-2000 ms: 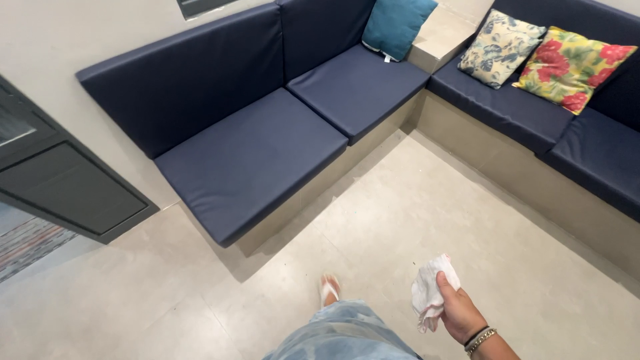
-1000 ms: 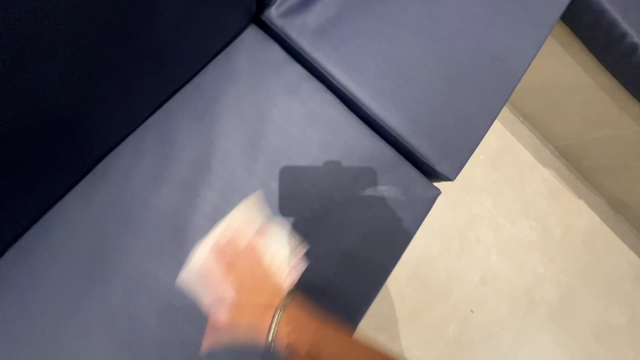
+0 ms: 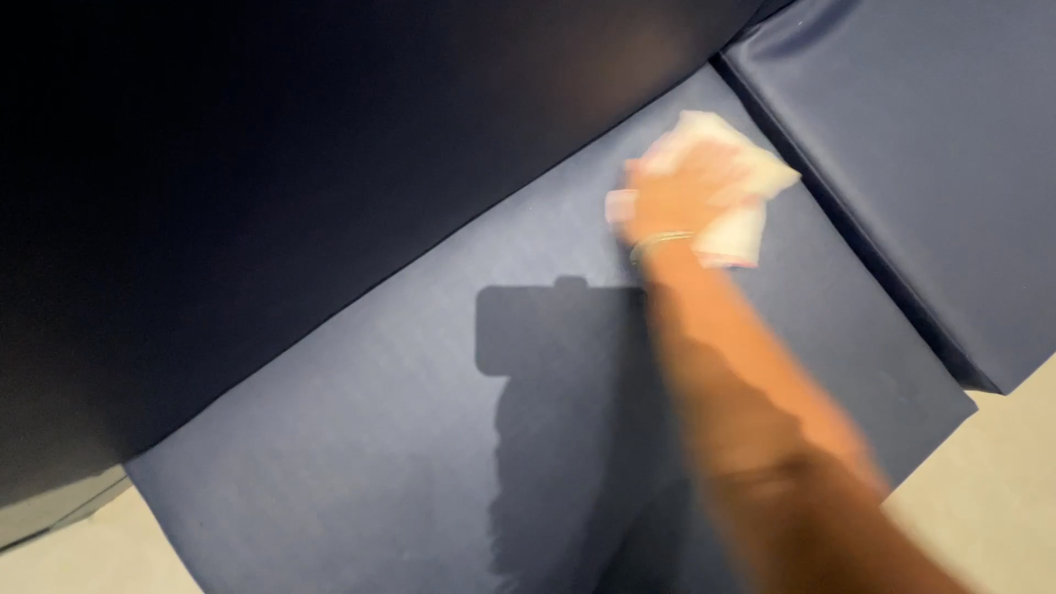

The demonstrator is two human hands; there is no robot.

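My right hand (image 3: 689, 194), blurred and with a bracelet at the wrist, presses a white cloth (image 3: 734, 165) against the dark blue seat cushion (image 3: 371, 412). It lies near the cushion's back corner, close to the seam with the neighbouring seat cushion (image 3: 924, 181). Parts of the cloth stick out on both sides of the hand. The dark blue backrest cushion (image 3: 289, 165) rises just behind. My left hand is out of view.
Pale floor (image 3: 982, 487) shows past the front edge of the seat at the lower right, and also at the lower left. A shadow falls across the seat cushion.
Two seconds ago my right hand held the cloth above the floor; a second ago it was on the seat cushion. It is now near the backrest. The view has come much closer to the bench.
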